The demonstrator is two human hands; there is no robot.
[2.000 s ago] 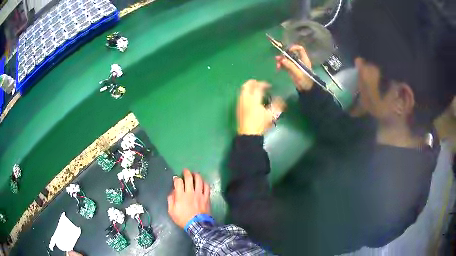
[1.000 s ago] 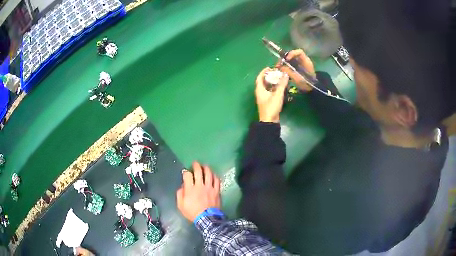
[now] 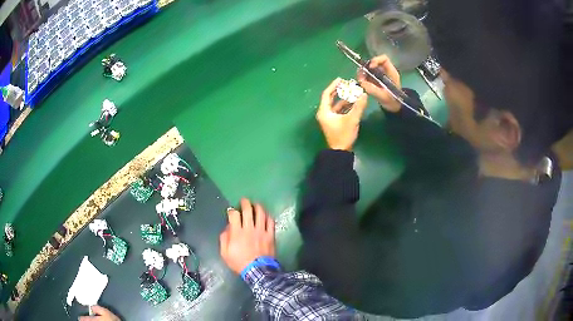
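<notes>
My right hand [image 3: 248, 235], with a blue wristband and plaid sleeve, rests palm down on the mat's right edge, fingers slightly apart, holding nothing visible. My left hand [image 3: 99, 314] is cut off by the bottom edge; a few fingers show at the lower tip of a white cloth or paper piece [image 3: 89, 283]. I cannot tell if they grip it. Between my hands, several board assemblies lie on the dark mat [image 3: 210, 235], each a green circuit board [image 3: 154, 292] wired to a white part [image 3: 152, 258].
A person in black [image 3: 427, 232] sits close at right, holding a soldering iron [image 3: 377, 76] and a white part [image 3: 349, 91]. A round fume hood [image 3: 398, 41] is beyond. Board assemblies [image 3: 115, 68] lie on the green belt [image 3: 251, 63]. A blue tray [image 3: 94, 41] stands upper left.
The assemblies on the belt have moved toward the lower left. The neighbour's left hand has lifted a white part up near the iron. My hands have stayed in place; the view has shifted slightly.
</notes>
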